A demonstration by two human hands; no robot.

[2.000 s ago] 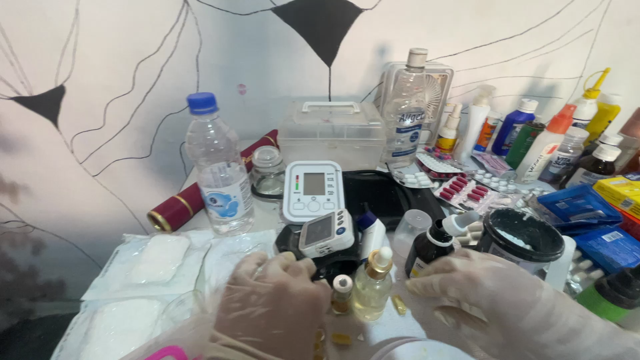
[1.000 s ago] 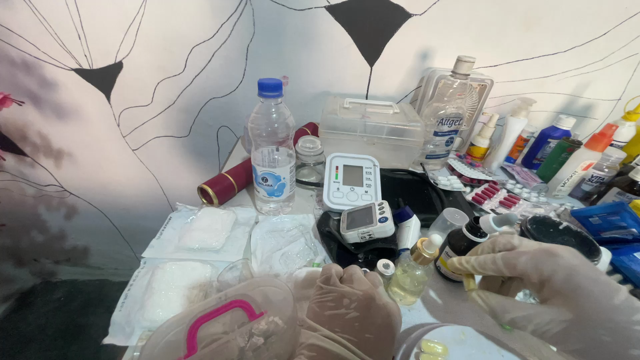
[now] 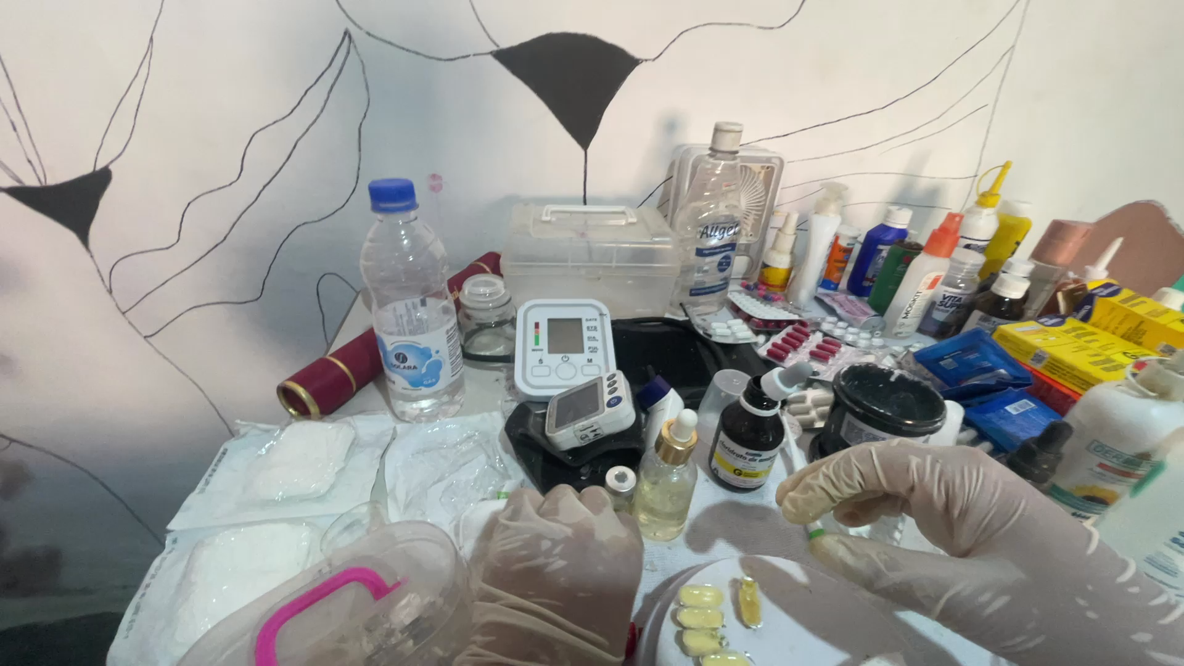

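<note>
My left hand point(image 3: 560, 578), in a pale translucent glove, is curled into a fist at bottom centre; its palm is hidden. To the right, my gloved right hand point(image 3: 934, 546) curves over a round white lid-like surface point(image 3: 805, 620), thumb and fingertips apart, nothing visibly gripped. Several yellow capsules point(image 3: 700, 618) lie in a column on that surface, with a darker yellow capsule point(image 3: 748, 603) beside them. Behind my left hand stand a small vial point(image 3: 620, 486) and a dropper bottle point(image 3: 664, 490) of pale yellow liquid. A dark brown bottle point(image 3: 746, 439) stands nearer my right hand.
A clear container with a pink handle point(image 3: 314, 601) is at lower left, near white dressing pads point(image 3: 305, 458). Behind are a water bottle point(image 3: 412, 314), blood pressure monitors point(image 3: 564, 347) and a clear plastic box point(image 3: 589, 264). Blister packs point(image 3: 800, 347), a black tub point(image 3: 886, 407) and bottles crowd the right.
One second ago my right fingers pinched a small yellowish item; now they are apart. The view has shifted, bringing more of the white round surface and its capsules into sight.
</note>
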